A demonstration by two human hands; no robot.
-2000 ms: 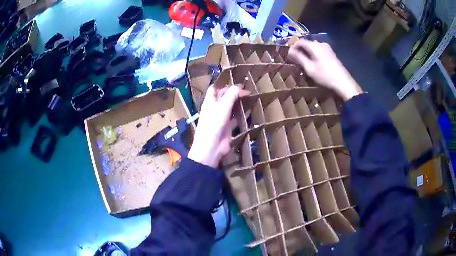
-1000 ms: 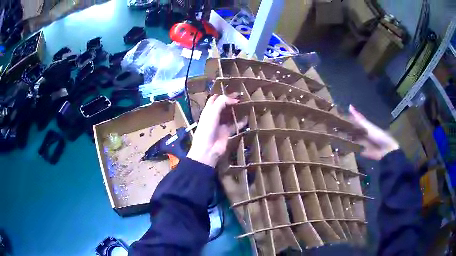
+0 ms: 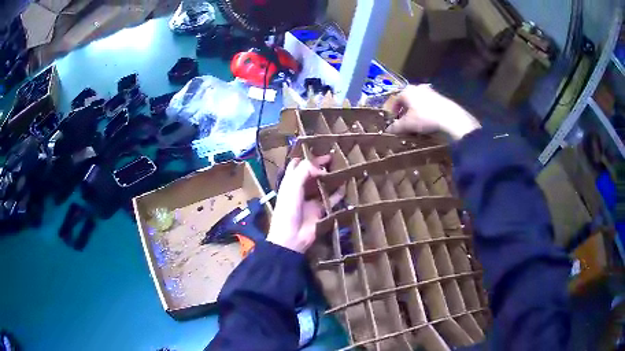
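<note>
A brown carton divider (image 3: 404, 250), a grid of open cells, lies over the driver carton (image 3: 274, 147) in front of me. My left hand (image 3: 299, 206) grips the divider's left side, with the fingers partly inside the cells. My right hand (image 3: 426, 113) is at the divider's far right corner, with the fingers closed on the cardboard edge. Small dark parts show through a few cells near my left hand. Other contents under the divider are hidden.
The glue gun tray (image 3: 154, 257) is left of the divider and holds a hot glue gun (image 3: 236, 227). Black plastic housings (image 3: 133, 171) are heaped at the far left. A clear plastic bag (image 3: 209, 106), a red object (image 3: 257, 65) and a pale post (image 3: 363, 51) stand beyond.
My right hand has moved back from the divider's right side to its far corner and taken hold there. My left hand stays on the left side. The divider's rows have shifted and changed their bend.
</note>
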